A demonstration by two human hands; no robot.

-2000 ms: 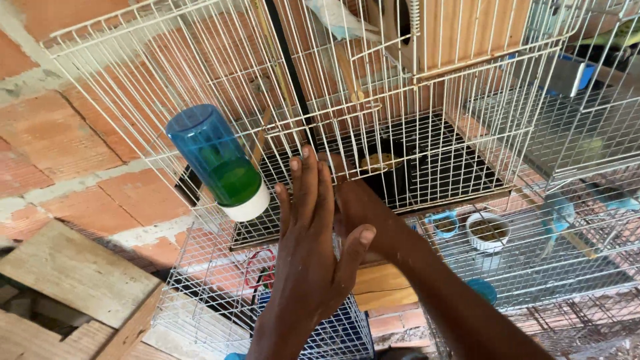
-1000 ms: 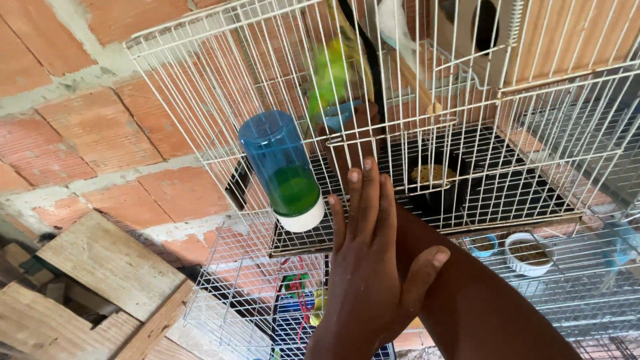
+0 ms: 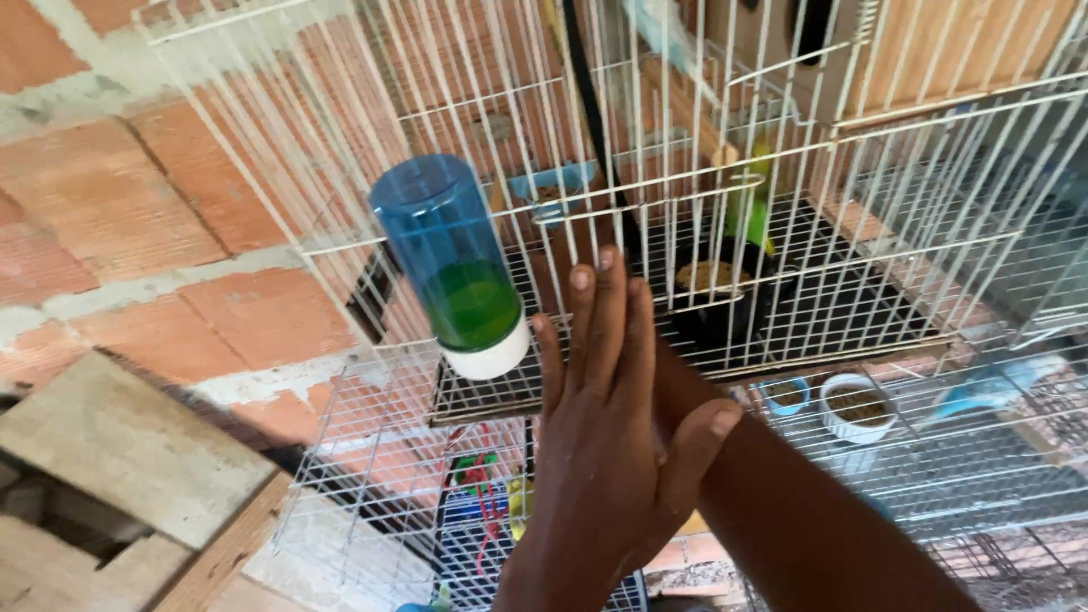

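My left hand [image 3: 603,408] is flat, fingers extended against the white wire front of the birdcage [image 3: 901,246]. It holds nothing. My right forearm crosses behind it into the cage. Behind the bars, my right hand [image 3: 580,255] is partly hidden, with a light-blue feeder cup [image 3: 552,189] at its fingers, apparently held. Left of my hands, a blue drinker bottle [image 3: 450,263] with green liquid and a white base hangs on the bars. A black bowl of seed [image 3: 714,280] stands inside on the dark floor grate, a green budgerigar [image 3: 750,204] just behind it.
A pale-blue bird [image 3: 671,38] is near a wooden perch [image 3: 693,119] and nest box [image 3: 960,51]. The lower cage holds a white ramekin [image 3: 858,408], a small blue cup [image 3: 786,395] and a blue bird [image 3: 994,387]. A brick wall [image 3: 102,187] and wooden boards [image 3: 136,442] lie left.
The light-blue cup, not visible two seconds ago, came into view at my right hand a second ago. The green bird has moved from beside that cup to behind the black bowl.
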